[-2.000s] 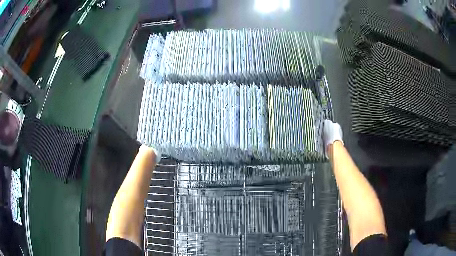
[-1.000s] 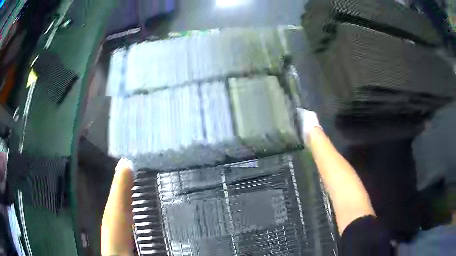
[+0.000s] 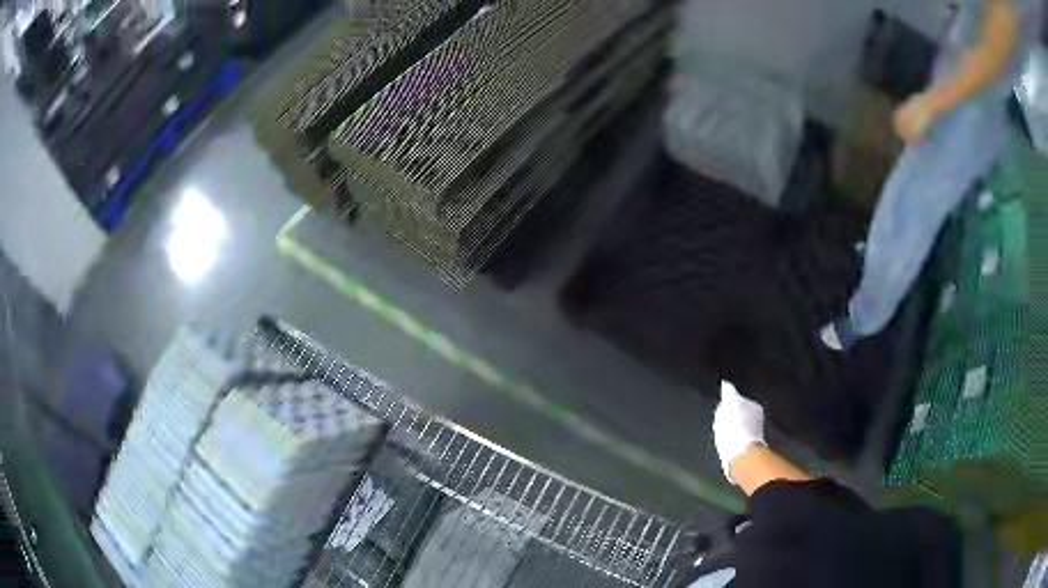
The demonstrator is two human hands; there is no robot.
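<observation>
Two rows of PCB panel stacks (image 3: 247, 482), white-grey blocks of thin edges, stand on the wire shelf cart (image 3: 517, 471) at the lower left. My right hand (image 3: 739, 431), in a white glove, is at the lower right, away from the stacks and over the floor. It touches nothing that I can see; its fingers are blurred and look close together. My left hand is not clearly in view; a small pale patch at the bottom edge beside my dark sleeve cannot be made out.
Tall dark ribbed piles (image 3: 448, 138) stand on the floor at upper centre. A yellow-green floor line (image 3: 425, 333) runs beside the cart. A person in blue trousers (image 3: 919, 218) stands at upper right. Green piles with white labels (image 3: 971, 356) are at the right edge. A grey covered block (image 3: 736, 126) stands behind.
The view has swung right, so the cart and stacks now lie at lower left. My right hand has left the stack's side. My left hand has gone from the stack's left corner.
</observation>
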